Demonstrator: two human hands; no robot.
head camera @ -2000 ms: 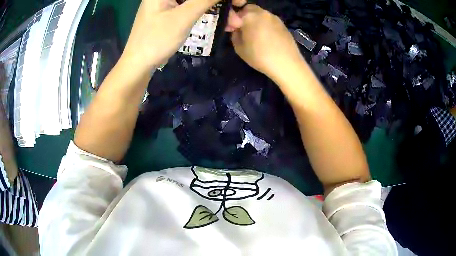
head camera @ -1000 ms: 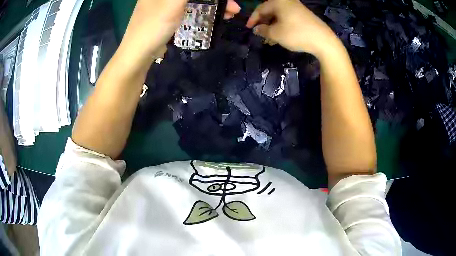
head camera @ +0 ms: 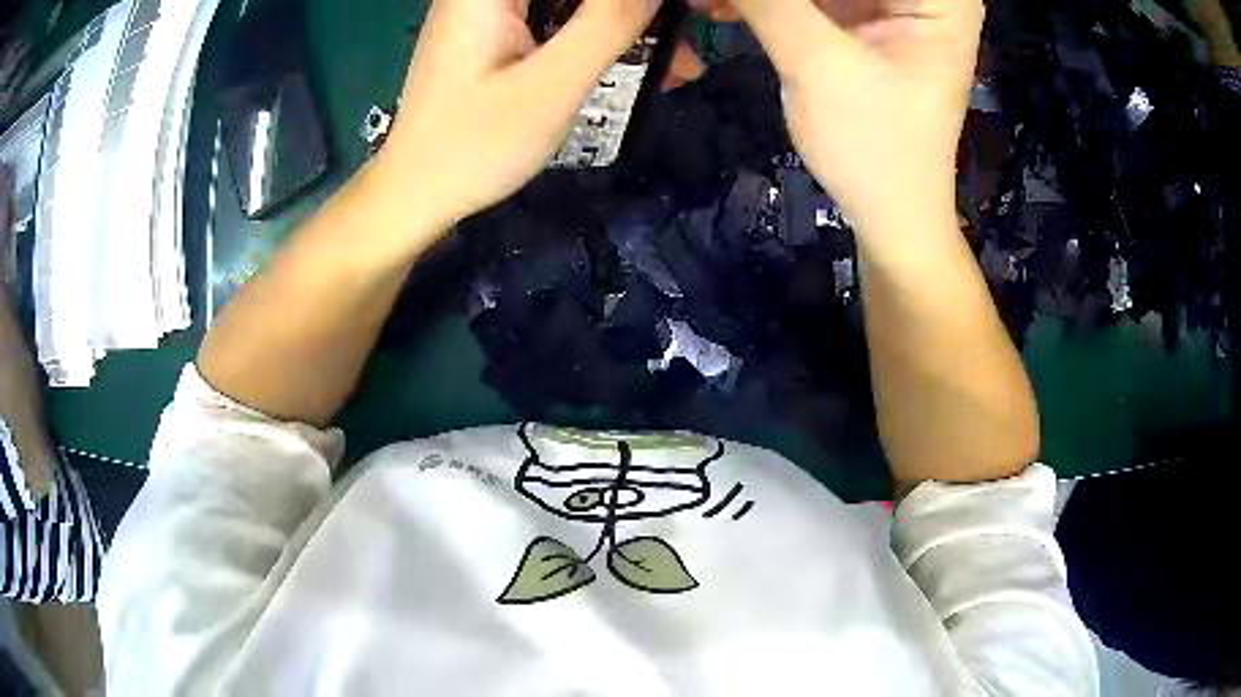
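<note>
A keypad phone with a pale silver key grid is at the top edge, its upper end cut off by the frame. My left hand holds it, thumb across its upper part. My right hand is at the phone's upper end, with its fingertips cut off by the top edge, so I cannot tell whether they pinch anything. A large heap of black pieces lies under and around the phone, with some silvery glints.
White sheets overlap at the left. A dark smartphone lies beside them on the green bench mat. A striped sleeve of a neighbouring person shows at the left edge.
My right hand first moved away from the phone to the right, then came back to its upper end. My left hand and the phone have shifted slightly right. The dark smartphone is more exposed.
</note>
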